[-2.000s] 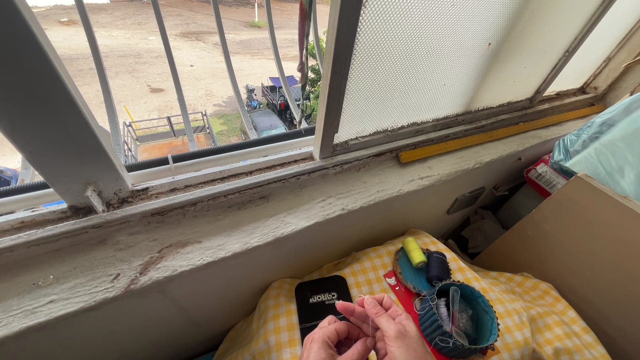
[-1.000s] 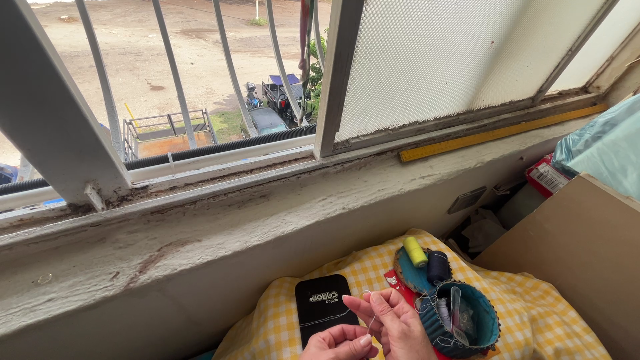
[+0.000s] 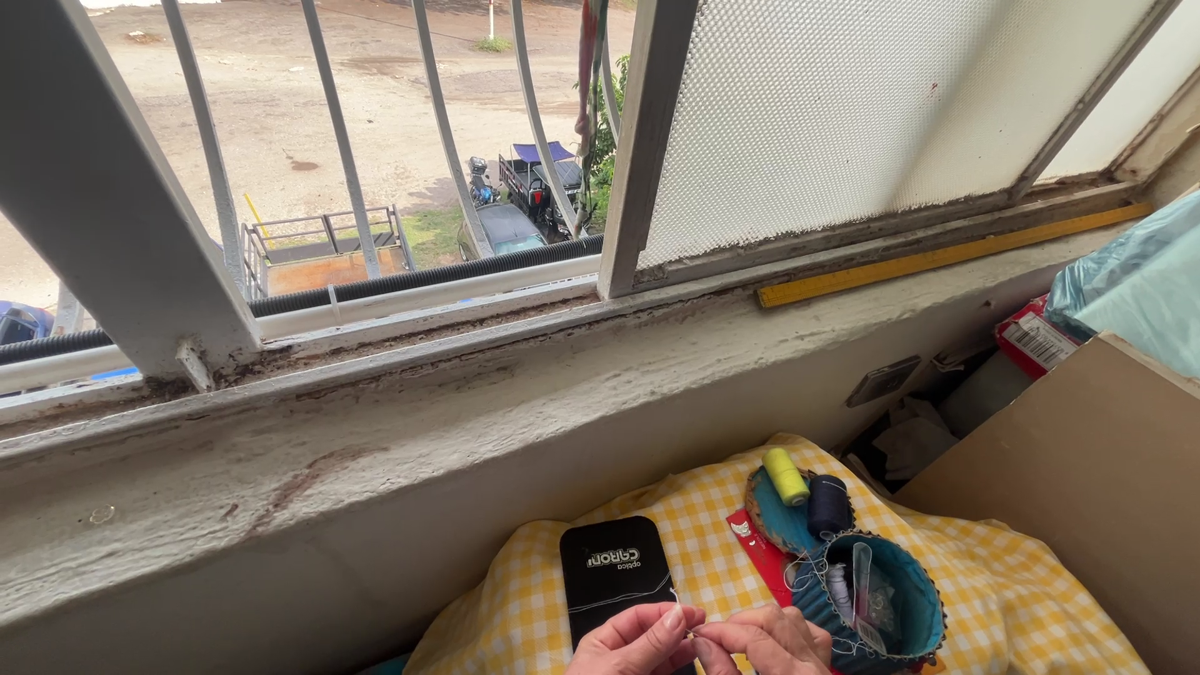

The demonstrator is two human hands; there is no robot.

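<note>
My left hand point(image 3: 637, 639) and my right hand point(image 3: 764, 641) meet at the bottom of the view, fingertips pinched together on a thin white thread point(image 3: 677, 596). A needle cannot be made out. Behind my left hand lies a black case point(image 3: 614, 561) with writing, a strand of thread across it. To the right stands an open round teal sewing box point(image 3: 923, 600) with a white spool and clear plastic items inside. Its lid point(image 3: 773, 511) bears a yellow thread spool point(image 3: 786, 476) and a dark blue spool point(image 3: 830, 504). A red card point(image 3: 761, 555) lies partly under them.
A yellow checked cloth point(image 3: 525, 581) lies beneath everything. Beyond it run a wall and a rough windowsill point(image 3: 375, 450) with a yellow folding rule point(image 3: 947, 258). On the right are a brown board point(image 3: 1059, 450), a red box point(image 3: 1036, 337) and a light blue plastic bag point(image 3: 1134, 272).
My hands, slightly apart at the fingertips one second ago, are now together and a little lower. The box, spools and case have not moved.
</note>
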